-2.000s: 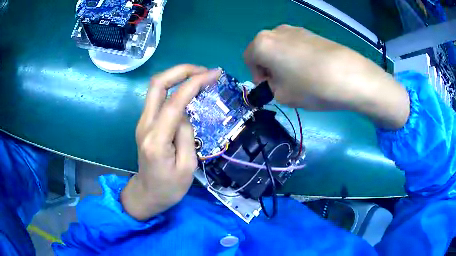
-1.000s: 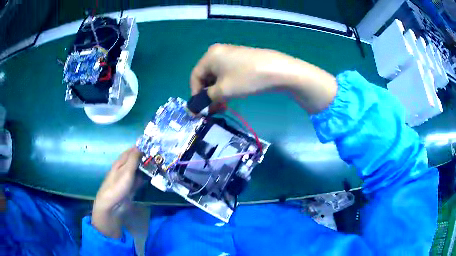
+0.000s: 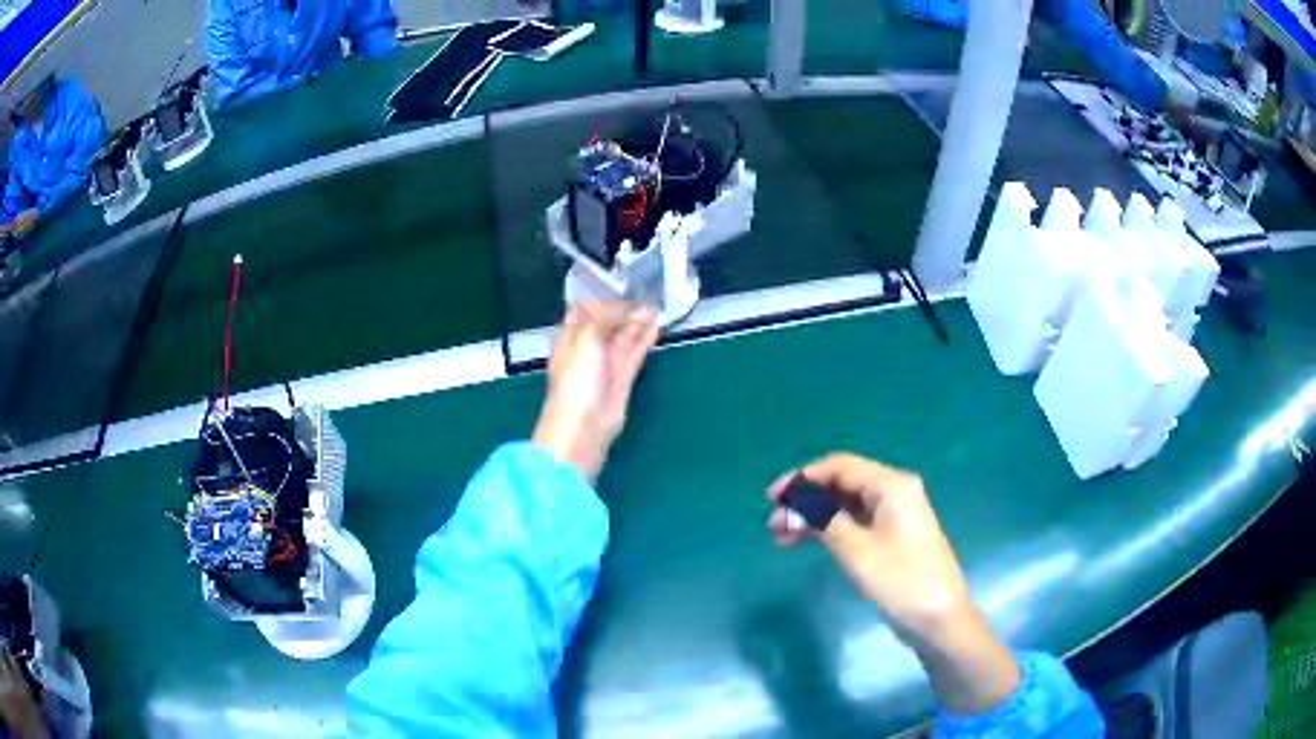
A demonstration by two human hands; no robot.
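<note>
A half-assembled device unit [image 3: 657, 202] is upright over the dark conveyor at upper middle, with a blue circuit board, black module, red wires and white housing. My left hand [image 3: 596, 368] reaches forward and holds the unit at its round white stand; the fingertips are partly hidden there. My right hand [image 3: 888, 541] is above the green mat, away from the unit, and pinches a dark thumb-sized piece [image 3: 811, 503] between thumb and fingers.
A second unit [image 3: 260, 505] stands on the green mat at left, its red wire upright. White housings [image 3: 1104, 347] stand at right. A pale post [image 3: 974, 145] rises beyond the conveyor rail [image 3: 779, 311]. Workers in blue are across the line. Another hand is at the lower left edge.
The unit has gone from in front of me to the conveyor, with my left hand at its base. My right hand has left the board and moved right, keeping the dark piece. The view has lifted.
</note>
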